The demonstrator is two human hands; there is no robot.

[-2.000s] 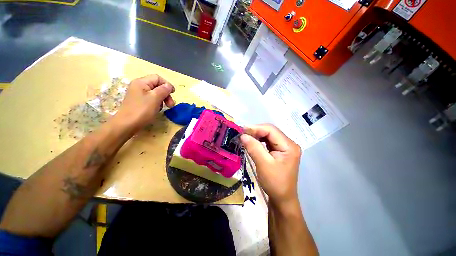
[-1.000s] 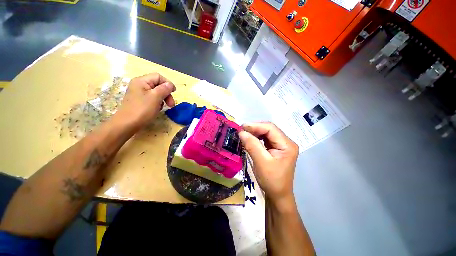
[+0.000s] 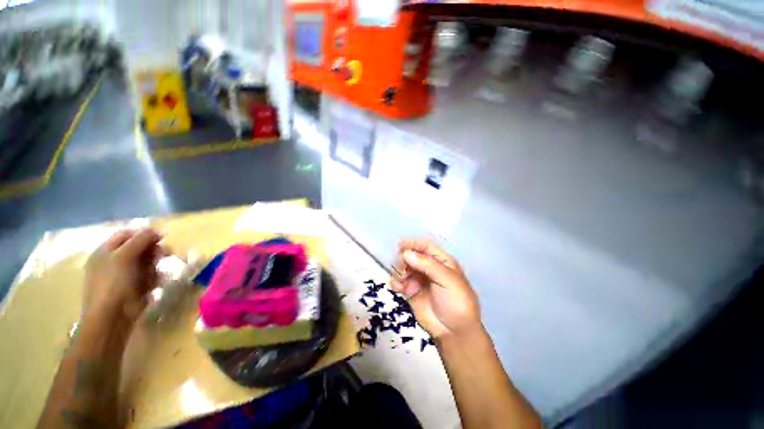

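My right hand (image 3: 440, 289) is raised over the pale ledge, right of the pink block (image 3: 251, 293). Its thumb and fingers pinch a small thin part (image 3: 398, 272), only faintly visible. My left hand (image 3: 126, 272) is blurred, fingers curled, at the left of the board; whether it holds anything cannot be told. The pink block has a black insert (image 3: 279, 271) in its top and sits on a cream base block (image 3: 251, 335), on a dark round base (image 3: 276, 364). Many small black pieces (image 3: 385, 314) lie scattered on the ledge.
The tan board (image 3: 180, 373) carries a blurred pile of loose parts (image 3: 172, 293) and a blue cloth (image 3: 216, 266) behind the pink block. Hanging clips (image 3: 582, 67) line the upper right, beside the orange control box (image 3: 360, 59). A grey machine wall stands right of the ledge.
The view has swung up and toward the machine, showing more clips and ledge. My right hand has left the pink block and is now apart from it, over the ledge.
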